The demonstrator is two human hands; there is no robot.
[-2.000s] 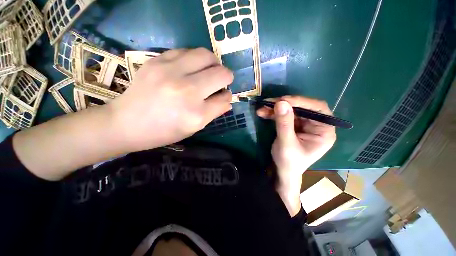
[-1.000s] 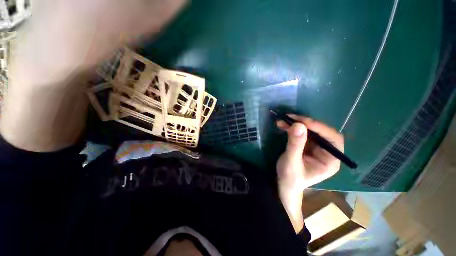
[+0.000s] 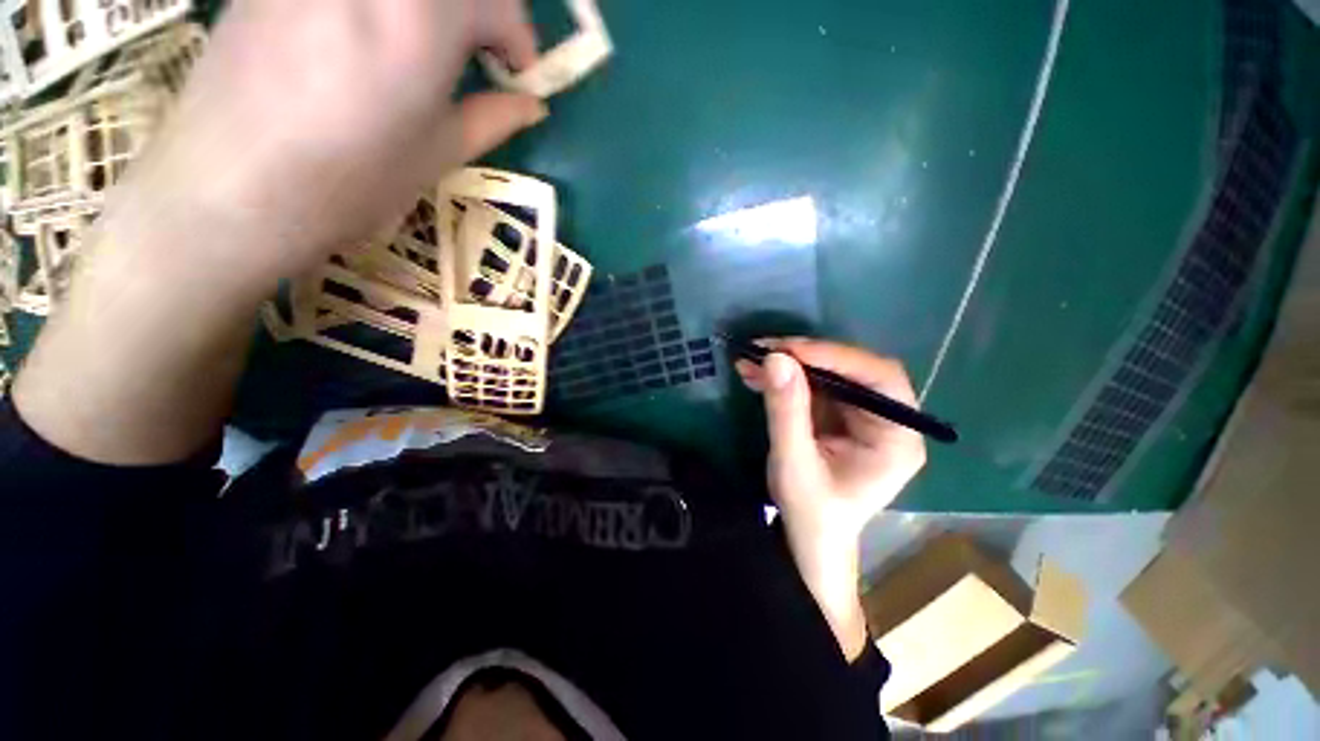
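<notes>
My left hand (image 3: 391,87), blurred at the upper left, holds a cream front housing (image 3: 568,61) by one end; the rest of it is cut off by the frame's top or hidden by the hand. My right hand (image 3: 840,420) holds black tweezers (image 3: 869,401), their tip at the right edge of the dark pad sheet (image 3: 637,336). Whether a pad is at the tip cannot be told. The sheet lies flat on the green mat, with its clear, shiny end (image 3: 767,261) beyond the dark grid. Several cream housings (image 3: 500,311) overlap left of the sheet.
More housings (image 3: 87,138) are heaped at the far left, partly behind my left arm. A second long dark pad sheet (image 3: 1173,304) lies at the right. A thin pale line (image 3: 1002,203) crosses the mat (image 3: 898,130). An open cardboard box (image 3: 963,637) stands below the mat's edge.
My left hand has left the housing near the tweezers, swung to the upper left, and now holds a housing there. My right hand has moved so the tweezers' tip meets the pad sheet.
</notes>
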